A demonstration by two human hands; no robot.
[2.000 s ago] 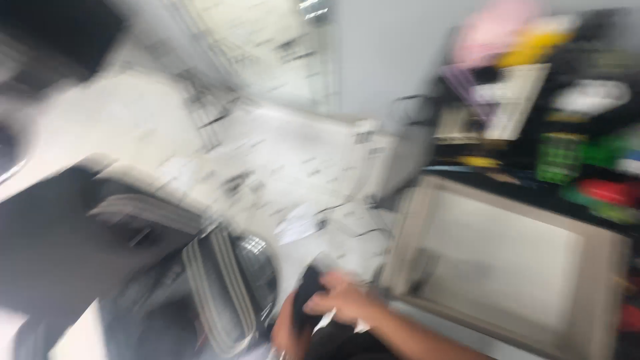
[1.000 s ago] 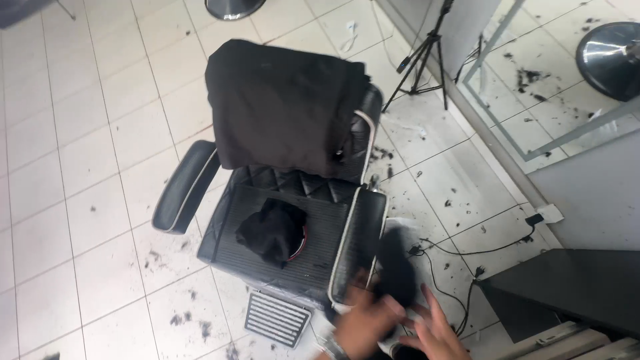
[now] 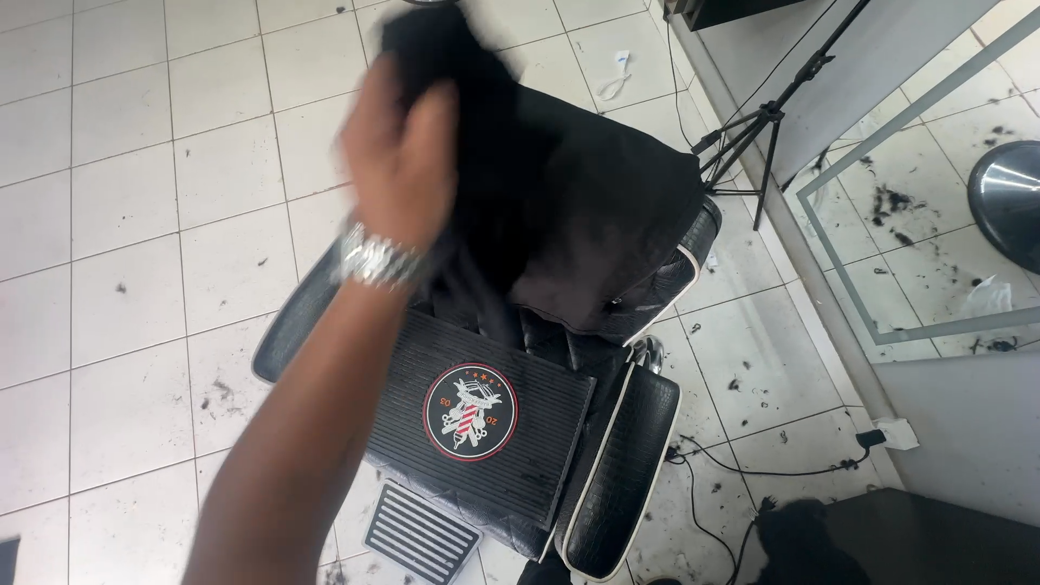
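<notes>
My left hand (image 3: 406, 154), with a metal-band watch (image 3: 378, 258) at the wrist, is raised over the back of a black barber chair. It holds a dark cloth (image 3: 439, 49), blurred by motion. A larger black cloth (image 3: 601, 203) drapes over the chair's backrest, just right of the hand. On the seat lies a ribbed black mat (image 3: 520, 479) with a round barber emblem (image 3: 470, 412). My right hand is out of view.
The chair's armrests (image 3: 621, 479) stand either side of the seat, with a metal footrest (image 3: 422, 532) in front. A black tripod (image 3: 764, 122) stands by the wall. Cables (image 3: 756, 471) and hair clippings lie on the tiled floor. A mirror (image 3: 926, 219) is at right.
The dark cloth that lay on the seat a second ago is gone from there, and the emblem shows. My left hand is now over the backrest; my right hand has left the view.
</notes>
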